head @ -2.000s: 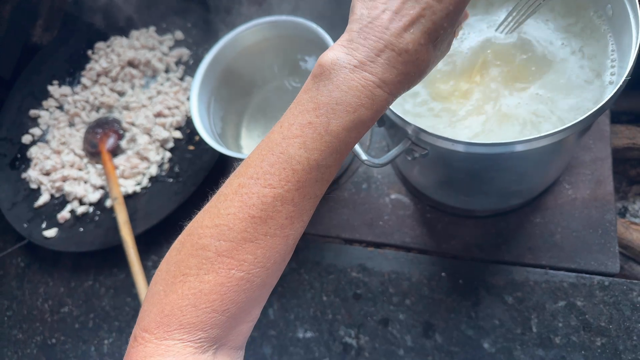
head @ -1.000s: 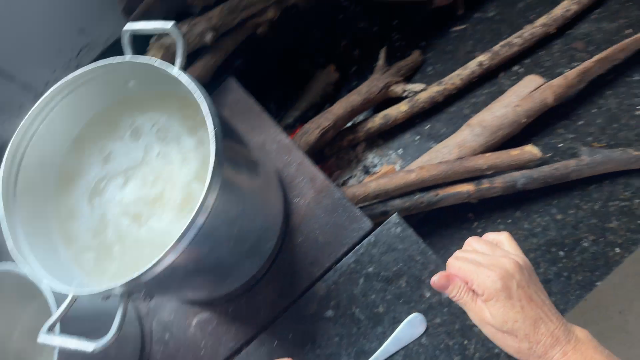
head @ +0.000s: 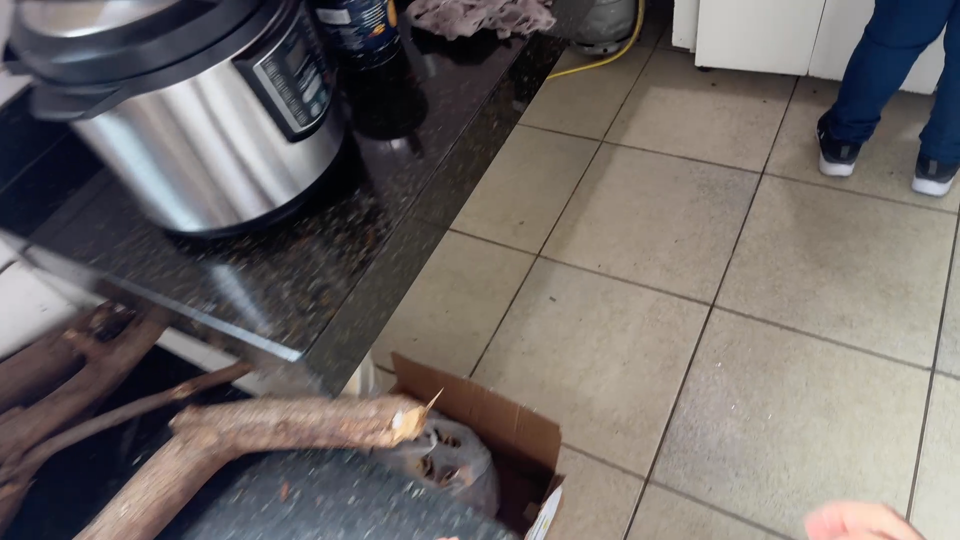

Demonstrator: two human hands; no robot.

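Only a blurred part of my right hand (head: 859,521) shows at the bottom right edge, over the tiled floor; its fingers are mostly cut off, and whether it holds something cannot be told. A tiny sliver of skin at the bottom edge, left of centre, may be my left hand (head: 448,538); the rest is out of view. Nearest to that sliver are a dark granite ledge (head: 337,495) and an open cardboard box (head: 480,420) holding a plastic bag (head: 461,469). A thick forked branch (head: 300,427) juts over the ledge, its broken end towards the box.
An electric pressure cooker (head: 217,150) stands on the granite counter (head: 277,277), near a dark labelled container (head: 360,34). More branches (head: 75,405) lie at left. A grey gas cylinder (head: 604,26) with a yellow hose (head: 600,67) stands farther back. A person's legs (head: 877,67) are at top right.
The view has swung far, from the pots and stove to the counter, box and floor. Two seconds ago a hand was at the large pot, by a fork; the pots are now out of view.
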